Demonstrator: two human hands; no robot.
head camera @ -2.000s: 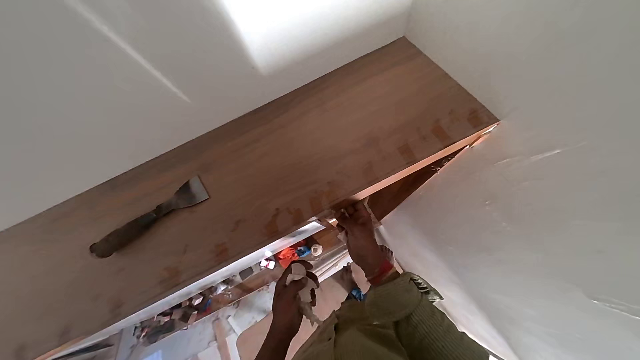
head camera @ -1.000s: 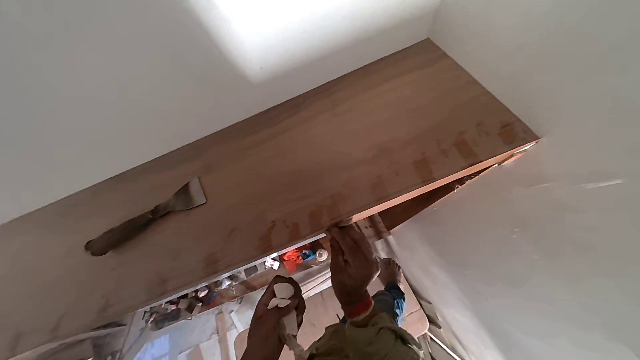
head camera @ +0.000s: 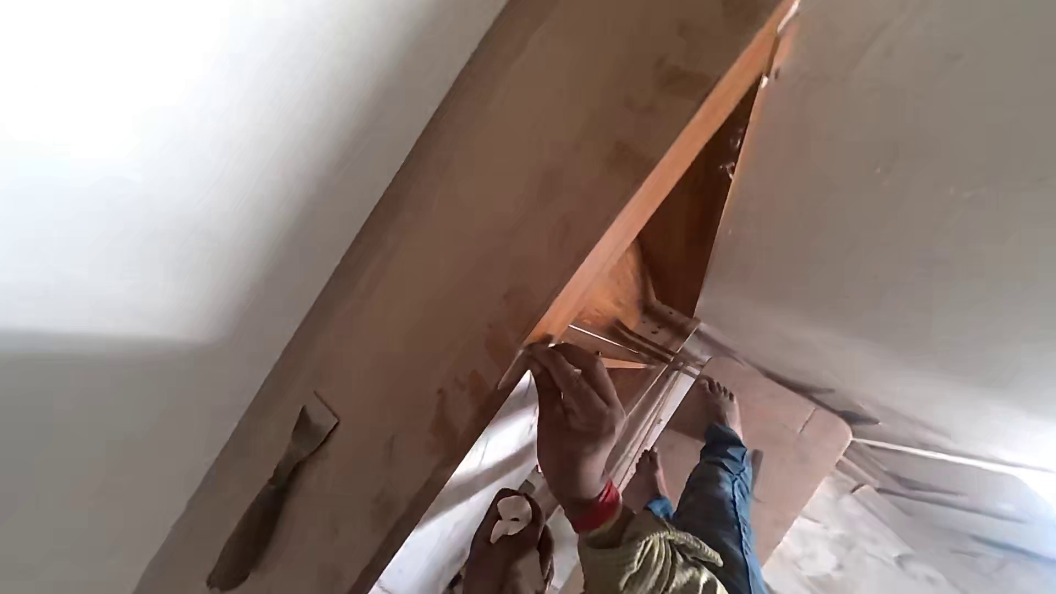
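My right hand [head camera: 577, 412], a red band at its wrist, is at the front edge of a wooden shelf board [head camera: 429, 272]. Its fingertips are pinched together against the edge; something thin and dark shows by them, too unclear to name. Lower and to the left, below the board edge, my left hand [head camera: 507, 544] is closed around a soft-looking white lump [head camera: 513, 513], its kind unclear. On top of the board, at the lower left, lies a putty knife [head camera: 276, 491] with a dark handle and a flat metal blade. Darker patches mark the board near its front edge.
White walls meet the board on the left [head camera: 206, 247] and on the right [head camera: 891, 223]. An open wooden compartment [head camera: 685, 223] shows beneath its edge. My bare feet [head camera: 719, 400] are on a brown platform [head camera: 784, 445] far below, with a pale, marked floor [head camera: 850, 528] beyond.
The view has turned strongly. My right hand stays at the board's front edge and my left hand still holds the white lump. The putty knife remains on the board.
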